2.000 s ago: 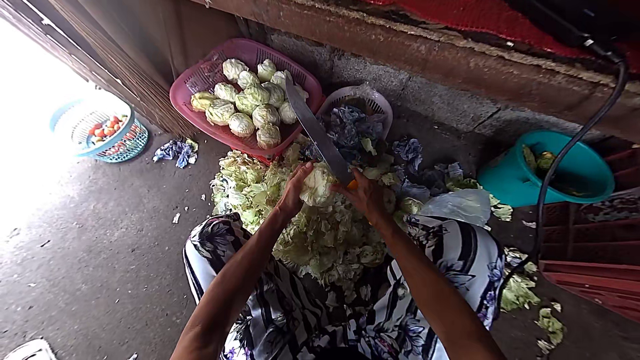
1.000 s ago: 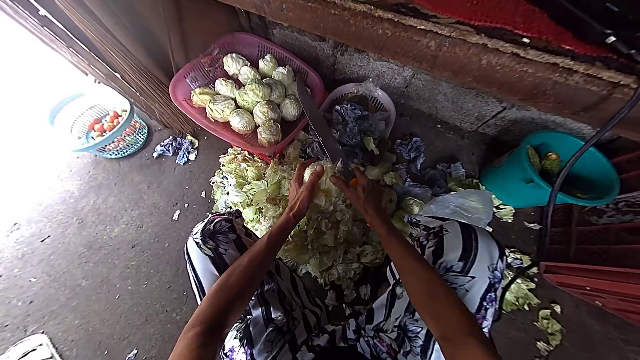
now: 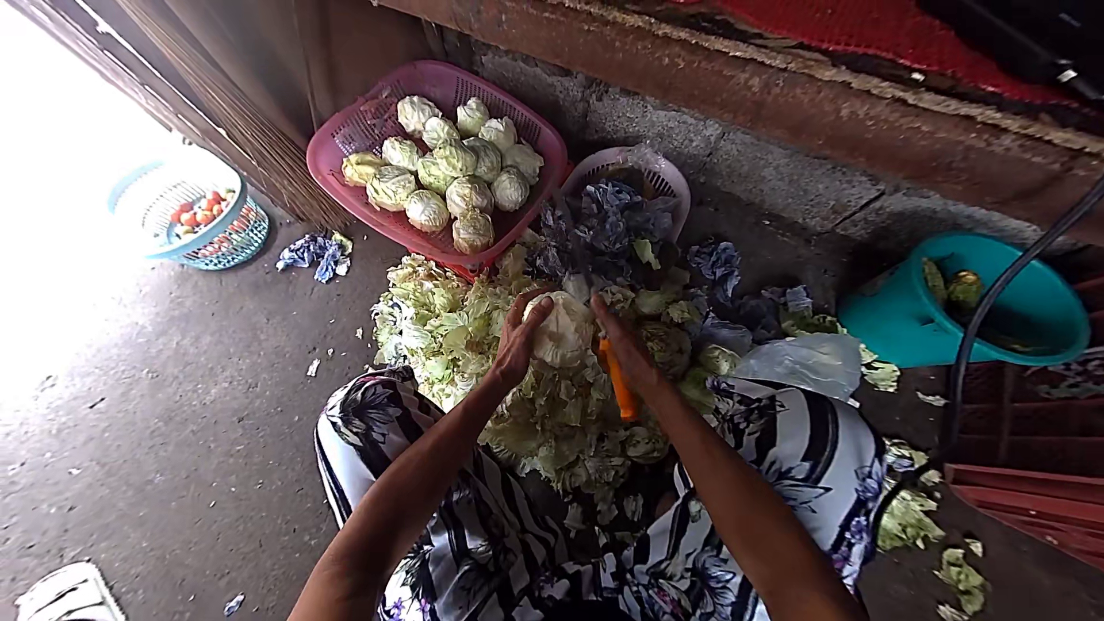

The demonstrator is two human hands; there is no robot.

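My left hand [image 3: 517, 341] grips the left side of a pale, trimmed cabbage head [image 3: 562, 329]. On its right, my right hand [image 3: 623, 341] holds a large knife by its orange handle [image 3: 619, 379]; the dark blade points away from me and is blurred against the purplish leaves. Both hands are over a big heap of loose cabbage leaves [image 3: 448, 319] between my knees. Another cabbage head [image 3: 666, 345] lies just right of the right hand, partly hidden. Beyond the heap, a pink plastic basket [image 3: 332, 185] holds several trimmed cabbage heads [image 3: 454, 158].
A smaller pale basket [image 3: 677, 185] with purplish leaves [image 3: 604, 220] stands by the block wall. At right are a tilted teal bucket [image 3: 888, 302], a plastic bag [image 3: 806, 362] and a black cable [image 3: 970, 332]. A light-blue basket [image 3: 237, 237] of tomatoes stands at left.
The knife blade, earlier plain to see pointing up and left across the cabbage, now points more nearly straight away. Its orange handle shows more below the right hand. The left hand stays at the cabbage.
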